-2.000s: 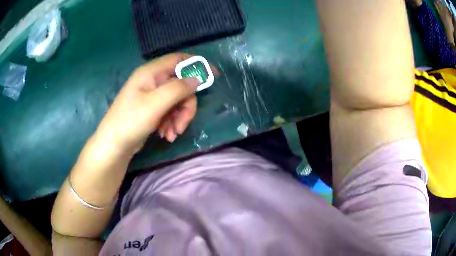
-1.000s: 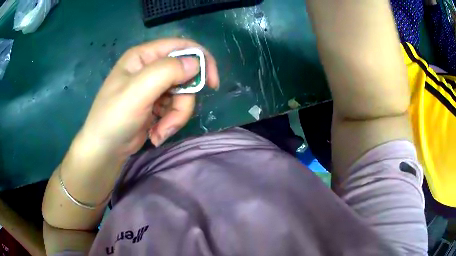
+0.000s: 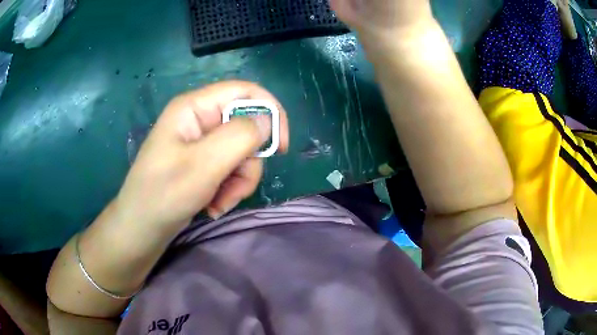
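My left hand [image 3: 203, 147] holds a small rounded-square housing with a white rim [image 3: 274, 127] above the bench near its front edge. The thumb lies across the housing and covers much of its inside. A strip of green circuit board [image 3: 243, 112] shows inside the rim. My right hand [image 3: 386, 12] is at the top edge of the picture, cut off and blurred, beside the right end of the black screw tray [image 3: 262, 25]. Its fingers are out of the picture, so what it holds cannot be seen.
The dark green bench [image 3: 85, 157] has scuffs and a pale scrap [image 3: 335, 178] near its front edge. A crumpled translucent plastic bag [image 3: 38, 23] lies at the upper left. At the right sits a person in yellow clothing [image 3: 543, 196] with a dark dotted sleeve [image 3: 520, 46].
My right forearm has swung left and down, bringing part of the right hand into view by the tray. My left hand still holds the housing, now slightly lower in the picture.
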